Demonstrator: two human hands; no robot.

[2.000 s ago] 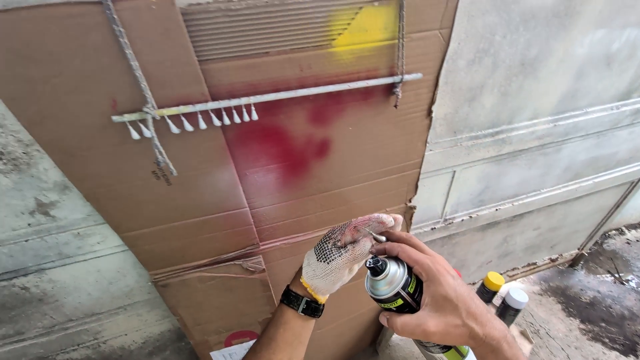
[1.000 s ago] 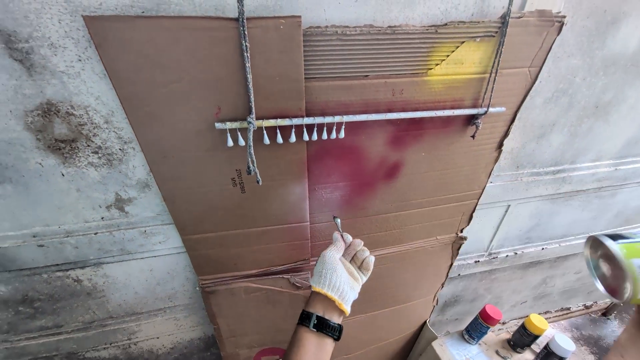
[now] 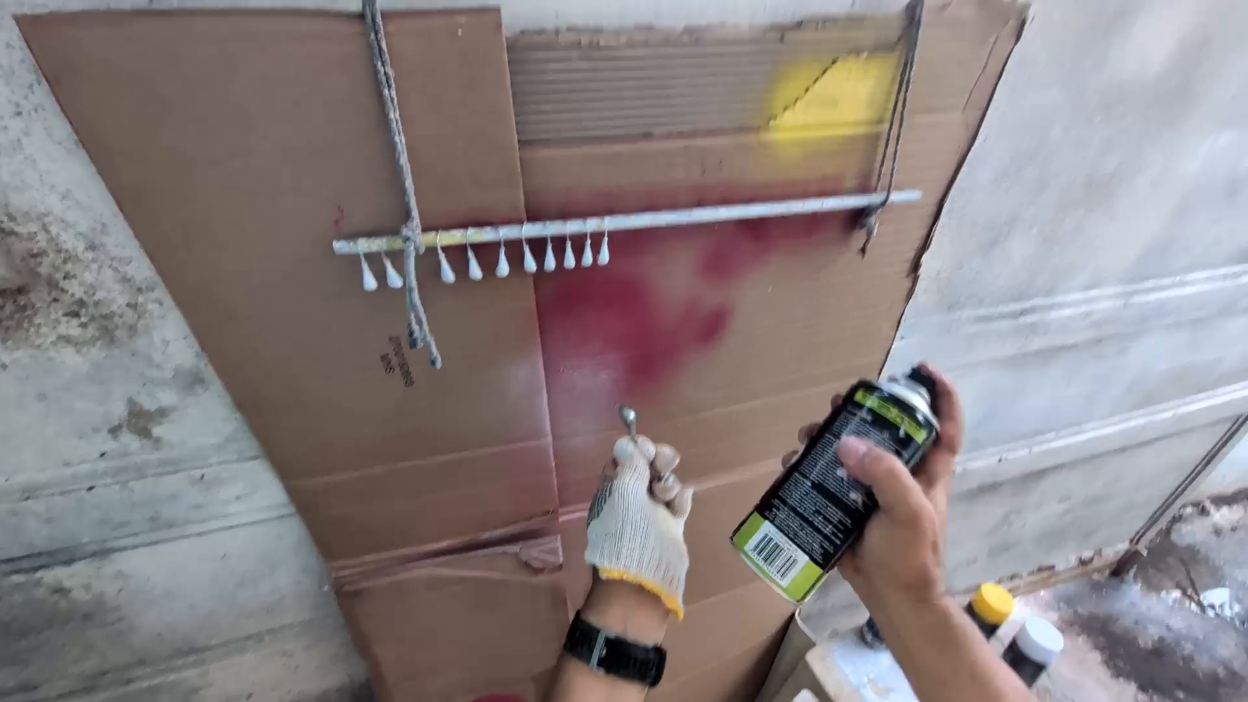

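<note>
My left hand (image 3: 639, 526), in a white knit glove with a yellow cuff, pinches a small metallic teardrop-shaped piece (image 3: 627, 417) upright between its fingertips, in front of the cardboard. To its right, my bare right hand (image 3: 892, 487) grips a black and green spray can (image 3: 829, 492), nozzle end up and tilted right, with an index finger near the nozzle. Above both hands a whitish rod (image 3: 682, 216) hangs from cords, with several white teardrop-shaped pieces (image 3: 502, 261) hooked along its left part.
A large cardboard sheet (image 3: 244, 322) with red and yellow paint patches stands against a stained wall (image 3: 1092, 175). Grey cords (image 3: 395, 127) hold the rod in front of it. At the lower right are cans with a yellow cap (image 3: 993, 603) and a white cap (image 3: 1039, 639).
Two seconds ago both hands were together at the spray can. One second ago the can was at the right edge; now my right hand holds it near my left hand, label side showing.
</note>
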